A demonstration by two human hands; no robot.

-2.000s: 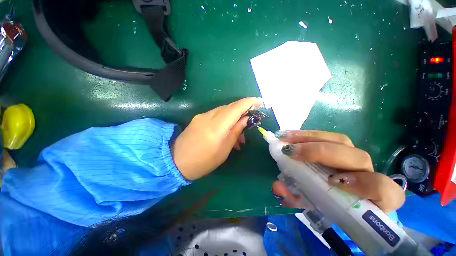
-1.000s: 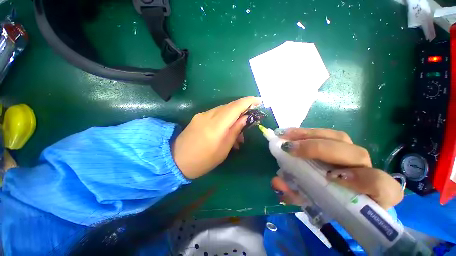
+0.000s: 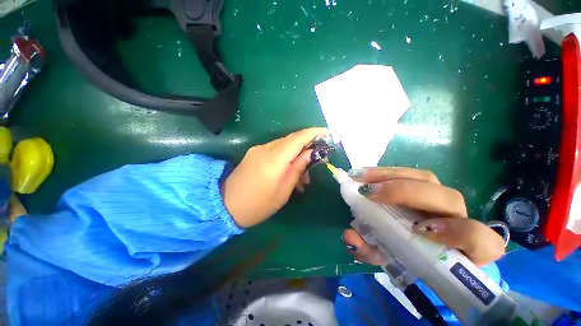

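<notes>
My left hand [image 3: 269,175], bare with a blue sleeve, pinches a small dark electronic part [image 3: 319,151] with metallic glints between thumb and fingers. My right hand [image 3: 423,207] holds the whitish glue dispensing syringe [image 3: 408,239] like a pen, its labelled barrel slanting to the lower right. The yellow-green needle tip [image 3: 332,169] points at the part, at or very near its lower edge; whether it touches is unclear. White angular paper [image 3: 363,108] lies on the green bench just beyond both hands. The part's underside is hidden by my fingers.
A black strap [image 3: 140,99] lies at upper left. A silver-and-red packet [image 3: 19,73] and yellow objects [image 3: 32,165] are at far left. The black controller [image 3: 540,137] with red light and gauge stands at right, beside a red tray [image 3: 567,153]. A perforated stool [image 3: 280,305] shows below.
The view has shifted a little, so bench items sit slightly lower and the controller slightly further left. Both hands keep nearly the same pose, the needle tip still by the part.
</notes>
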